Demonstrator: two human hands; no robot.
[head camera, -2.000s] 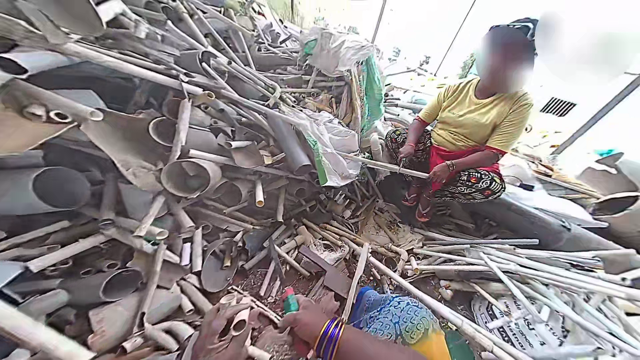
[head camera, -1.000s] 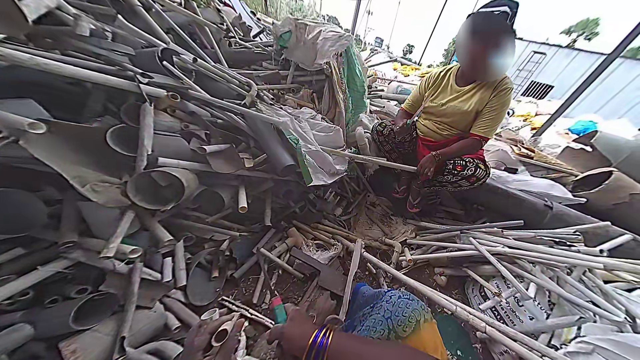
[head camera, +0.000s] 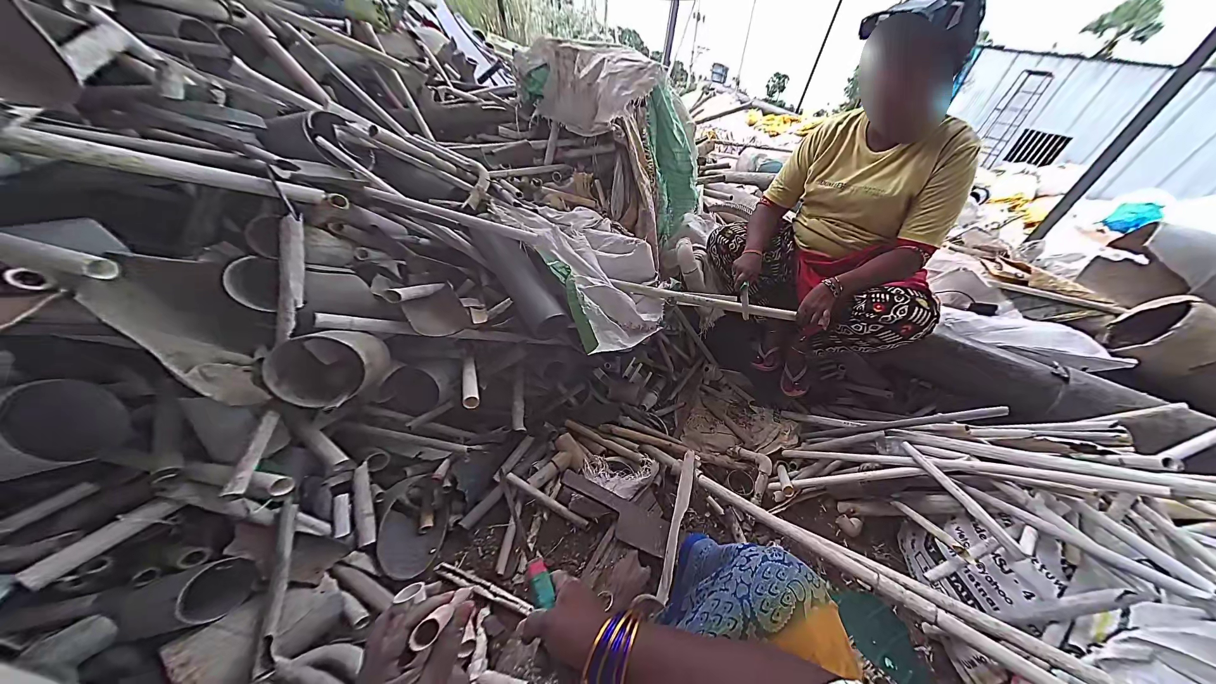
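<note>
At the bottom of the head view, my left hand (head camera: 413, 638) holds a short plastic pipe piece (head camera: 429, 629) with its round end showing. Just right of it, my right hand (head camera: 568, 613), with blue and gold bangles on the wrist, is closed around the green and red handle (head camera: 541, 581) of a tool; the rest of that tool cannot be made out. Thin sticks or pipe strips (head camera: 484, 587) lie between and beyond the hands. Blue patterned cloth (head camera: 746, 589) covers my knee beside the right forearm.
Cut pipes (head camera: 328, 369) are heaped high on the left, with a white and green sack (head camera: 608, 275) on them. A person in a yellow shirt (head camera: 860, 180) sits ahead, holding a long pipe (head camera: 703, 299) and a tool. Long thin pipes (head camera: 1026, 465) lie at right over a printed sack (head camera: 988, 584).
The view has shifted somewhat, showing more of the metal shed behind the seated person. Both my hands stay low and close together, with the pipe piece and the green and red handle.
</note>
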